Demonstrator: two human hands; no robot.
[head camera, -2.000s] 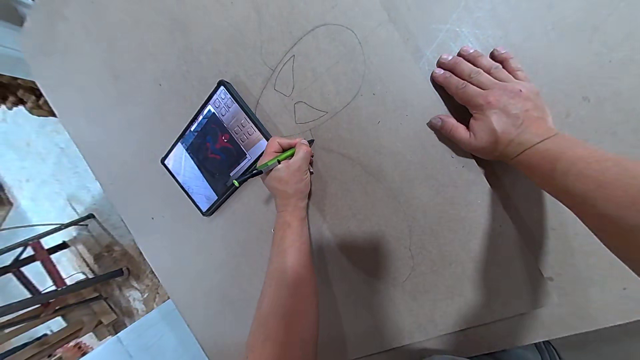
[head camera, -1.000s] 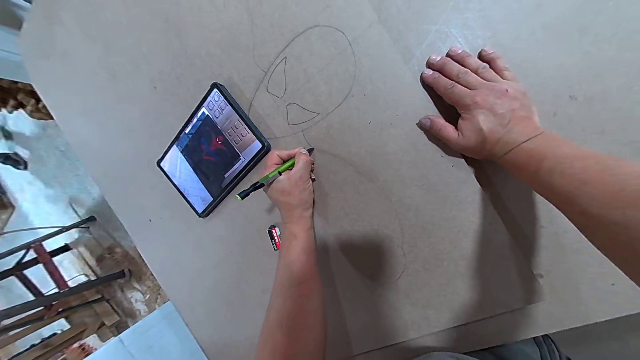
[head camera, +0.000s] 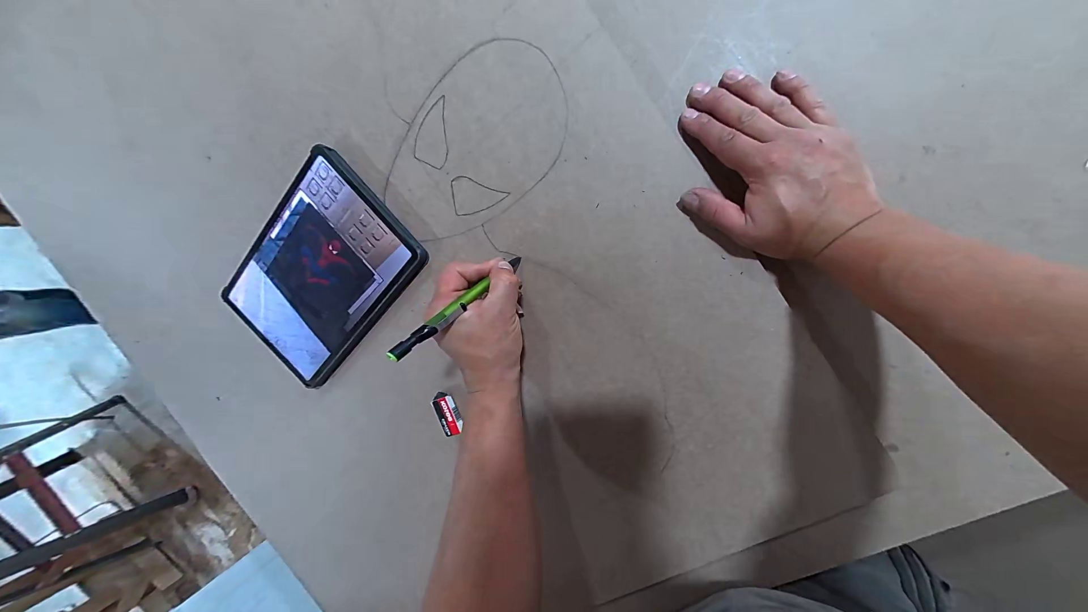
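Note:
My left hand (head camera: 484, 319) is closed round a green and black pencil (head camera: 450, 314), its dark tip at the sheet just below a drawn head outline. The pencil drawing (head camera: 565, 110) shows an oval with two angular eye shapes, a short neck line and faint curves. My right hand (head camera: 773, 170) lies palm down on the brown board (head camera: 722, 408), fingers spread and holding nothing. A tablet in a dark case (head camera: 323, 268) lies left of my left hand, showing a red and blue costumed figure. A small eraser in a red, white and black sleeve (head camera: 447, 414) lies beside my left forearm.
A board edge (head camera: 739, 548) runs near my grey-clothed leg (head camera: 833, 586) at the bottom. Beyond the work surface's left edge are a dark and red metal frame (head camera: 42, 493), wood pieces and a pale blue surface (head camera: 251, 582) lower down.
My left hand has moved slightly down the sheet with the pencil, and the short line below the head outline is longer. The eraser has come into sight beside my forearm. My right hand stays flat.

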